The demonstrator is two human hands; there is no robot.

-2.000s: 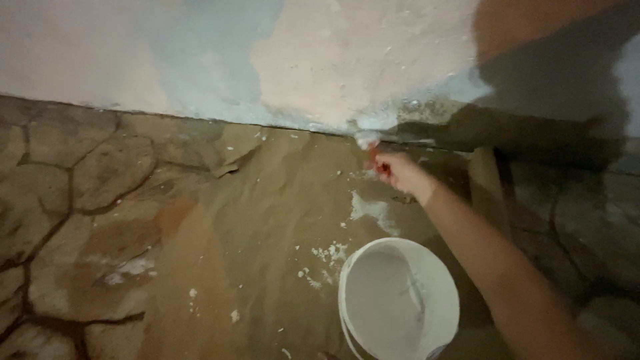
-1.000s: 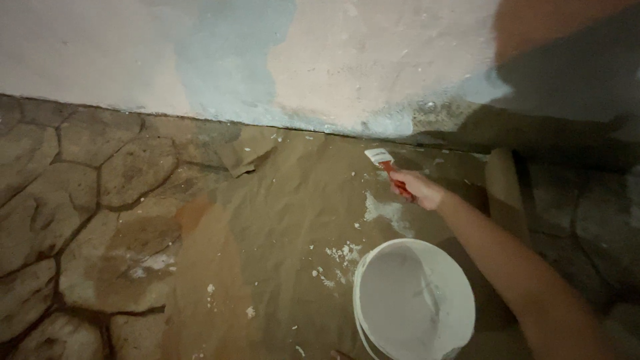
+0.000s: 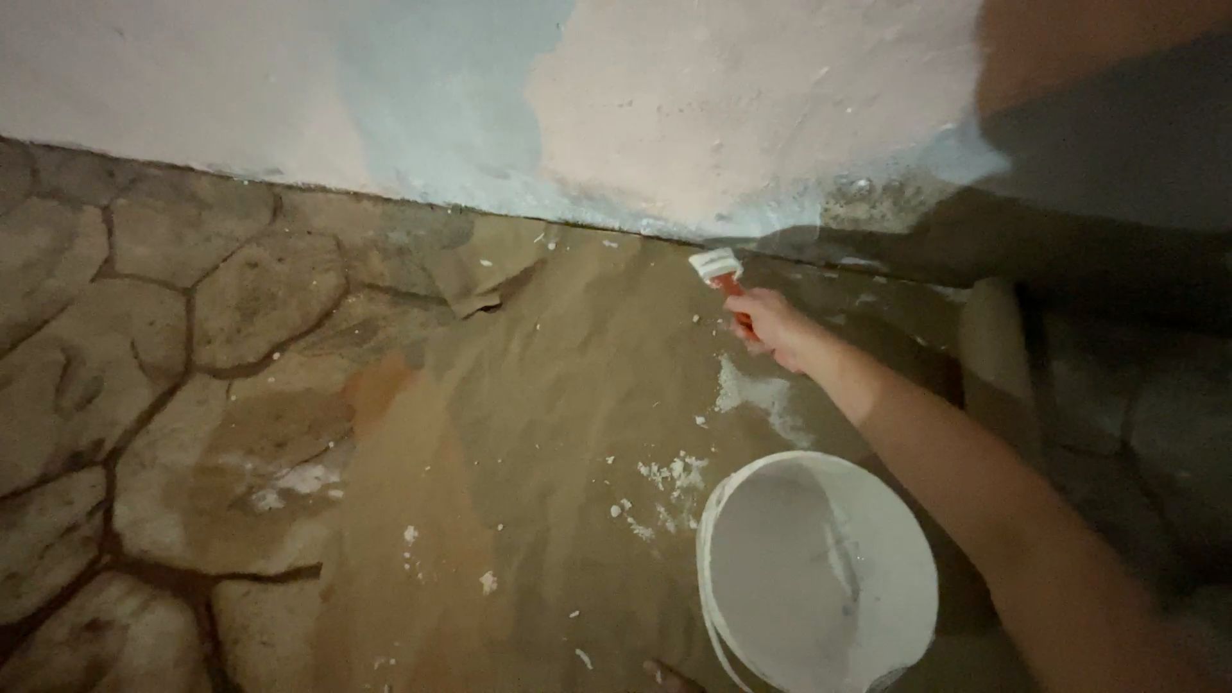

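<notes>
My right hand (image 3: 770, 329) is closed on the red handle of a paintbrush (image 3: 717, 267), whose bristles are coated white. The brush is just below the base of the painted wall (image 3: 664, 115), over brown paper (image 3: 568, 385) on the floor. Below my hand stands a white plastic bucket (image 3: 919, 577), with pale paint or a similar coating inside and its handle hanging at the left. At the bottom edge, left of the bucket, a small dark shape shows that I cannot identify for certain. My left hand is not plainly seen.
Irregular stone paving (image 3: 260, 298) lies left of the paper. White splatters (image 3: 674, 481) dot the paper beside the bucket. The paper has a torn, raised edge (image 3: 496, 298) near the wall. A rolled length (image 3: 996, 356), perhaps of paper, lies at the right. Shadow covers the right side of the wall.
Two seconds ago the brush was up at the foot of the wall; my right hand has since drawn it back, and its white bristles now show plainly. The bucket stays on the paper.
</notes>
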